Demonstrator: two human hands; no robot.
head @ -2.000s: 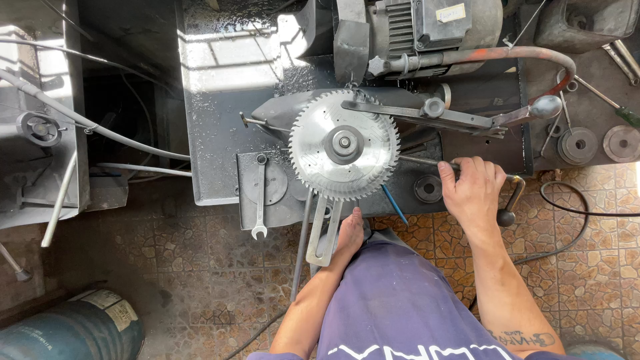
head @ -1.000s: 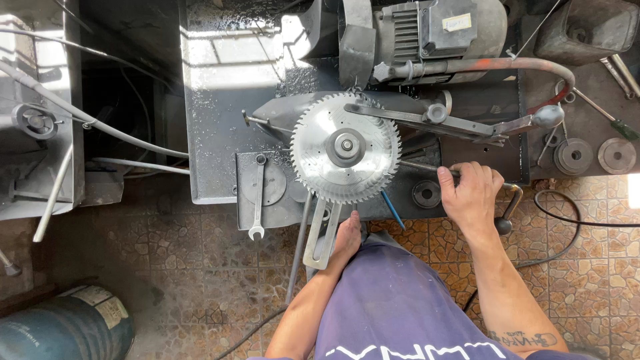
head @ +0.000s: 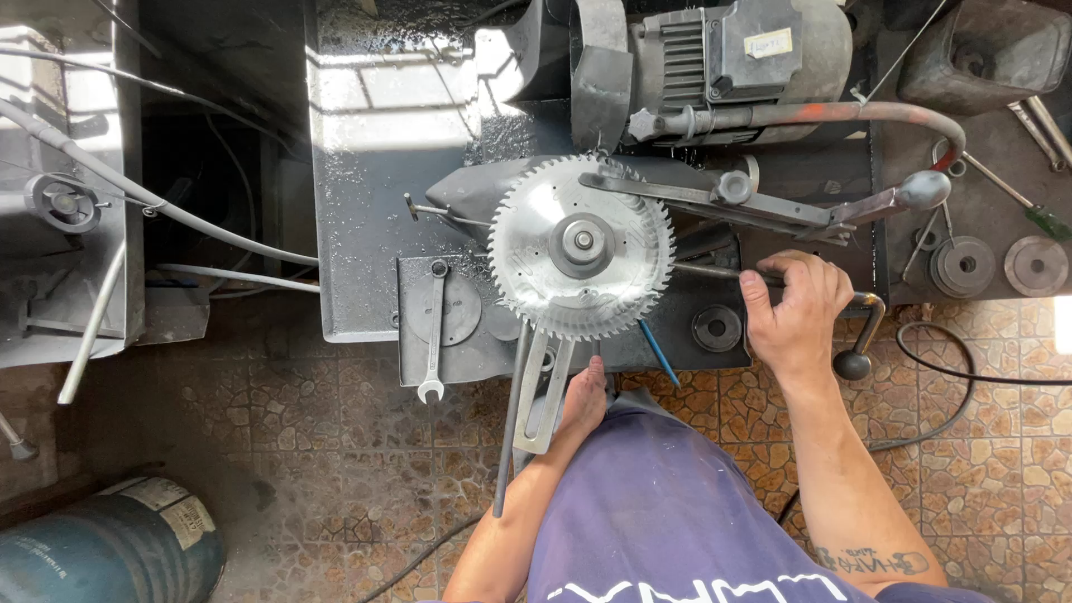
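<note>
A toothed circular saw blade point(head: 536, 243) is mounted on the hub of a grinding machine. My right hand point(head: 796, 314) is wrapped over a metal rod right of the blade, beside a crank handle with a round knob point(head: 852, 364). My left hand point(head: 586, 394) is below the blade at the machine's front edge, next to a slotted metal bar point(head: 536, 423); its fingers are partly hidden, and what they touch cannot be told. A lever arm point(head: 779, 205) reaches over the blade's upper right. An open-end wrench point(head: 433, 335) lies on a plate at the left.
Behind the blade stands an electric motor point(head: 745, 50) with a curved pipe point(head: 904, 113). Metal discs point(head: 961, 266) and a green-handled screwdriver point(head: 1047, 222) lie at the right. A blue drum point(head: 109, 544) stands at lower left. A black cable point(head: 971, 360) runs across the tiled floor.
</note>
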